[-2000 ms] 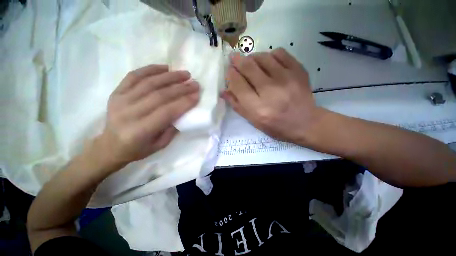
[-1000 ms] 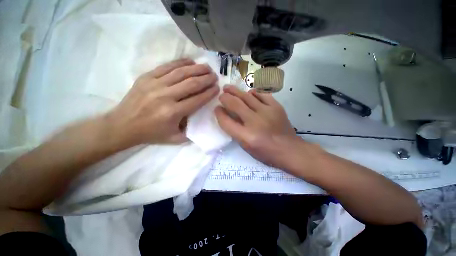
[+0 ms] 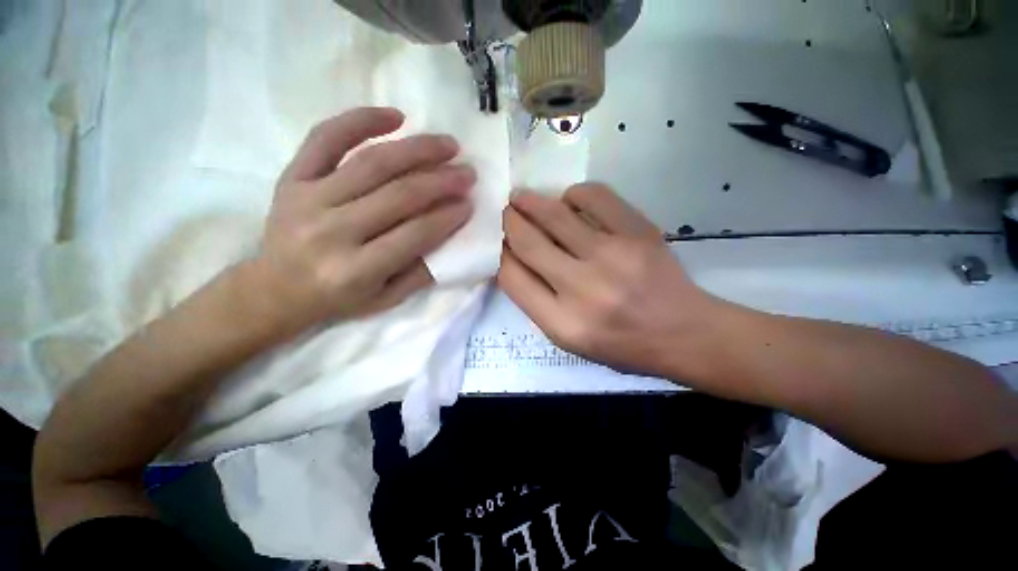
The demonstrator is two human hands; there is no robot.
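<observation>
The white garment piece [image 3: 167,167] lies spread on the machine bed left of and under the needle, its lower edge hanging over the table front. My left hand [image 3: 363,218] rests flat on the cloth, left of its edge, fingers slightly apart. My right hand [image 3: 586,268] has its fingertips pinched on the cloth edge, below the presser foot [image 3: 485,84]. The presser foot stands at the cloth edge. The off-white machine head [image 3: 424,17] is cut off by the top of the picture.
A beige knurled knob [image 3: 560,67] hangs right of the needle. Black thread snips [image 3: 812,136] and a pale stick [image 3: 929,145] lie on the bed at right. A ruler scale [image 3: 525,352] runs along the table front. White cloth [image 3: 770,491] lies below the table.
The view has shifted, so the machine head sits higher in the picture. Both hands remain at the cloth, my left hand's fingers are more spread, and the cloth edge lies straighter below the foot.
</observation>
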